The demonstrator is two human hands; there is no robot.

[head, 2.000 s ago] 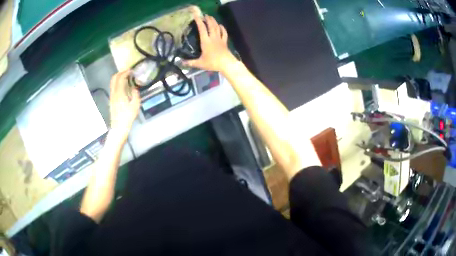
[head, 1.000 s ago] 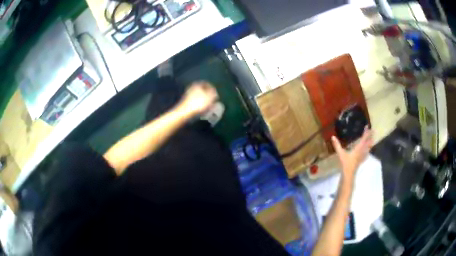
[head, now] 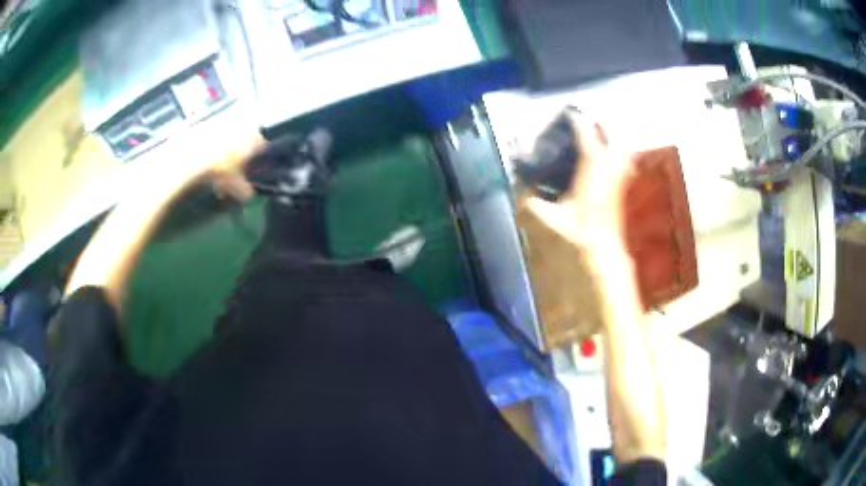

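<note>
My right hand [head: 593, 190] is closed around a black fan unit [head: 554, 154], above the upper left part of the cream-white machine top [head: 722, 214]. The red-brown pad [head: 660, 228] lies just right of that hand, and the tan board [head: 560, 285] lies below it. My left hand [head: 233, 176] is blurred, in front of the bench edge at the left. A dark, shiny shape [head: 283, 171] shows at its fingertips. I cannot tell whether the hand holds it.
A silver-pan scale [head: 157, 47] stands on the bench at upper left. A second scale with black cord on it [head: 356, 24] is cut off by the top edge. A blue crate [head: 494, 356] stands below the machine's left side. A red button [head: 588, 347] sits at the machine's front.
My right hand has lifted the fan unit off the red-brown pad and moved up and left. My left hand has moved left towards the bench. The camera view has also shifted.
</note>
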